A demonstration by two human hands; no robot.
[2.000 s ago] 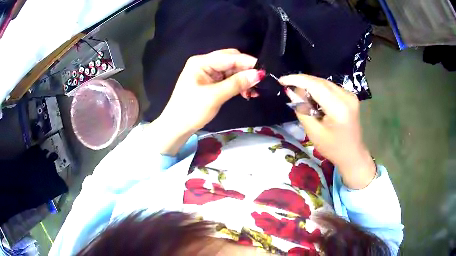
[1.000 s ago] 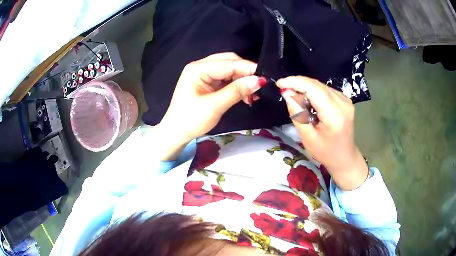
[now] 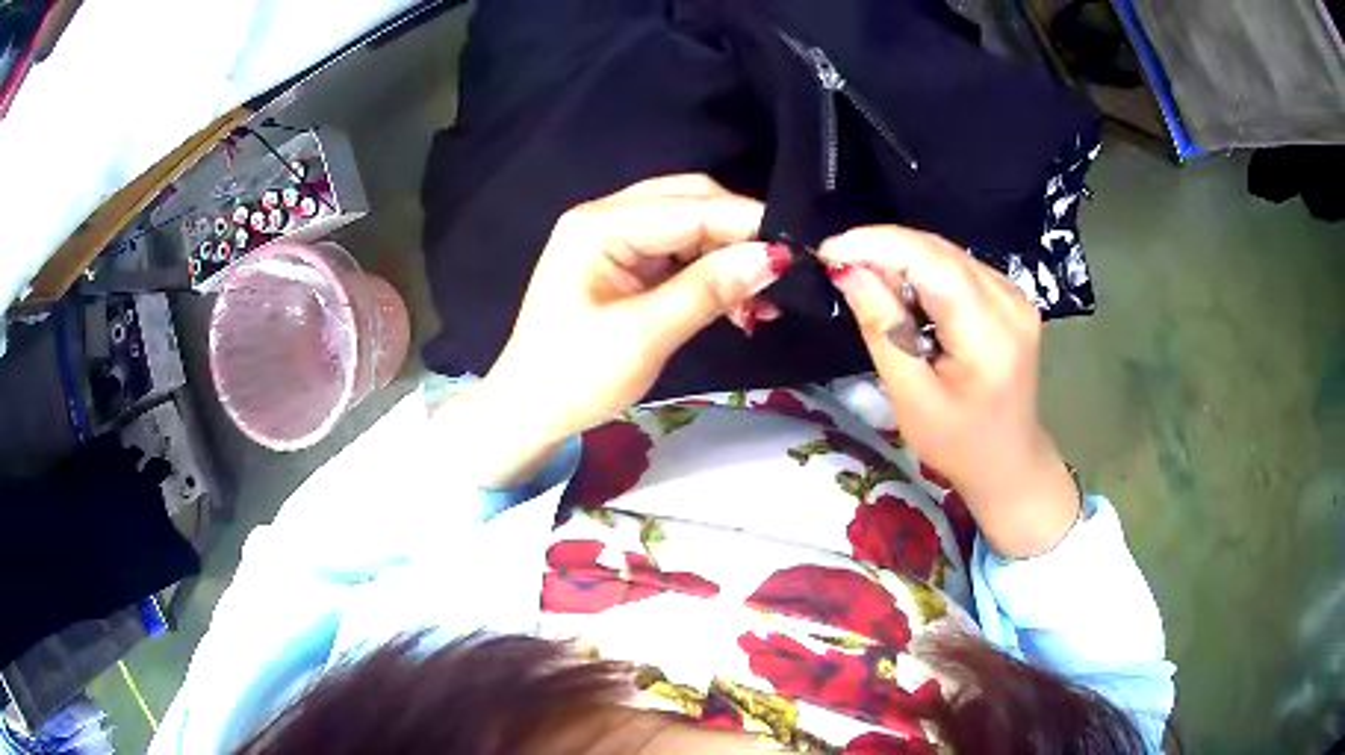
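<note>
A black garment (image 3: 620, 96) lies over my lap, with a silver metal zip (image 3: 829, 74) near its top and white floral trim (image 3: 1059, 236) at its right edge. My left hand (image 3: 634, 303) pinches a fold of the garment between thumb and fingers. My right hand (image 3: 951, 347) is close beside it, thumb and forefinger pinched at the fold. A tiny thin glint, likely a needle, shows faintly between the fingertips. Small metal snips (image 3: 915, 339) sit in my right palm, mostly hidden by the fingers. No thread can be made out.
A pink translucent bin (image 3: 288, 347) stands on the green-grey floor at left. Behind it is a grey tray (image 3: 342, 170) of small spools. A white-covered table (image 3: 133, 133) is at upper left. Dark cloth (image 3: 89, 538) lies at lower left. A grey, blue-edged panel (image 3: 1254, 67) is at upper right.
My right fingertips have moved in close to my left ones, and the thin needle-like glint is less visible. The snips in my right palm have turned and show less. The garment has shifted slightly.
</note>
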